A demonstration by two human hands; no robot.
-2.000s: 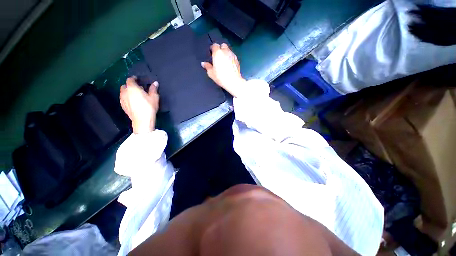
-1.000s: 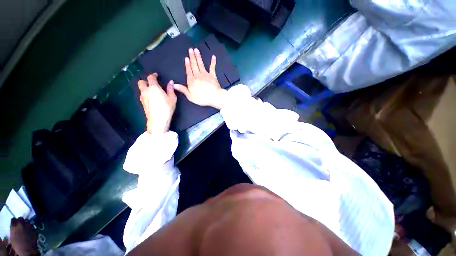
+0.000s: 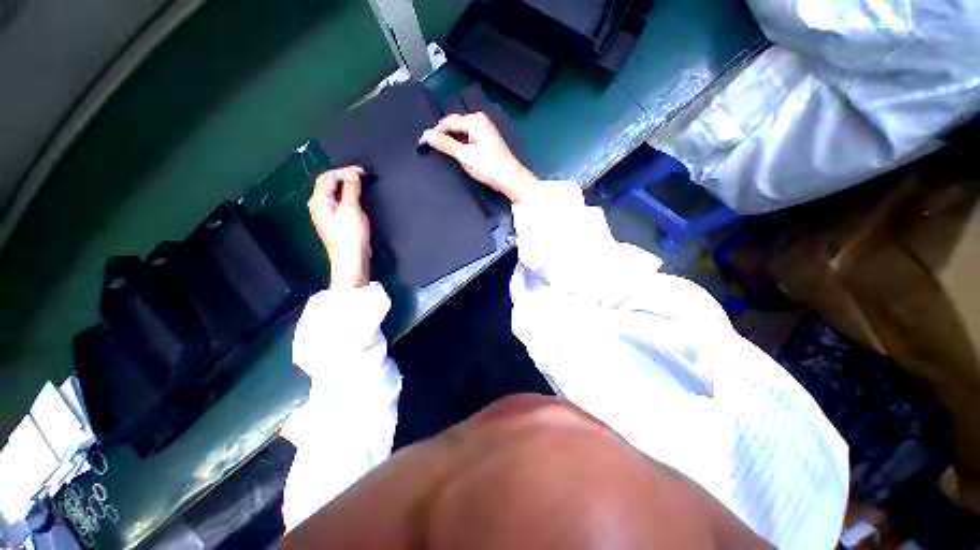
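Observation:
A black blank (image 3: 424,204) lies flat on the green bench in front of me, its near edge at the bench's pale front edge. My left hand (image 3: 342,210) is at its left side, thumb and fingertips closed together on the side edge. My right hand (image 3: 473,148) is over its right side, thumb and forefinger pinched together at the fold of the side panel. Narrow cut flaps show beyond my right hand. The small part between the fingertips of each hand is mostly hidden.
Black formed cases (image 3: 161,312) overlap in a row at left. White cards (image 3: 43,440) and metal rings (image 3: 91,505) lie at far left. Black trays (image 3: 500,54) stand at the back right, beside a metal bracket (image 3: 403,38). A person's pale smock (image 3: 849,118), blue stool (image 3: 677,204) and brown carton (image 3: 913,269) are right.
My right hand has lifted from flat on the blank's middle, moved to its right side and pinched. My left fingertips have closed at the left edge. The neighbour's hand has left the white cards.

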